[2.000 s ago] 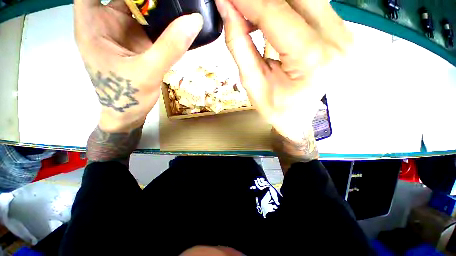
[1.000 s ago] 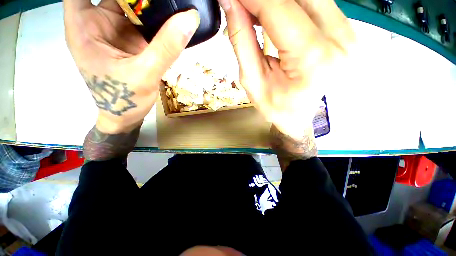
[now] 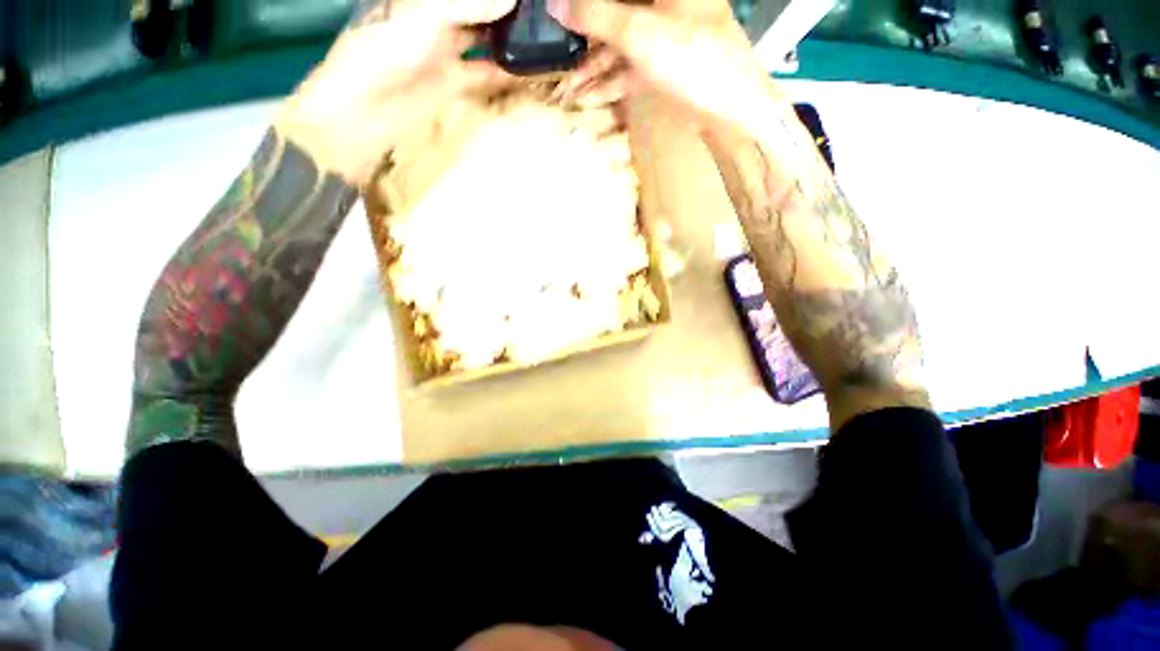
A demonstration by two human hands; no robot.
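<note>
A black product unit (image 3: 539, 38) is at the top edge, beyond the far side of the tray, partly cut off by the frame. My left hand (image 3: 405, 70) is on its left side, blurred, with its fingers partly out of the picture. My right hand (image 3: 655, 45) is on its right side, fingertips against it. The open brown tray (image 3: 547, 363) below holds a heap of small pale tabs (image 3: 490, 324), mostly overexposed to white.
A smartphone (image 3: 779, 350) lies right of the tray, partly behind my right forearm. A black item (image 3: 812, 123) lies farther back. Tan cardboard (image 3: 534, 426) lies under the tray. The green conveyor (image 3: 865, 26) carries black units. A red stool (image 3: 1094, 426) is below right.
Both hands have moved forward and away with the black unit, which now shows smaller. My forearms are extended over the bench, and more of the tray shows.
</note>
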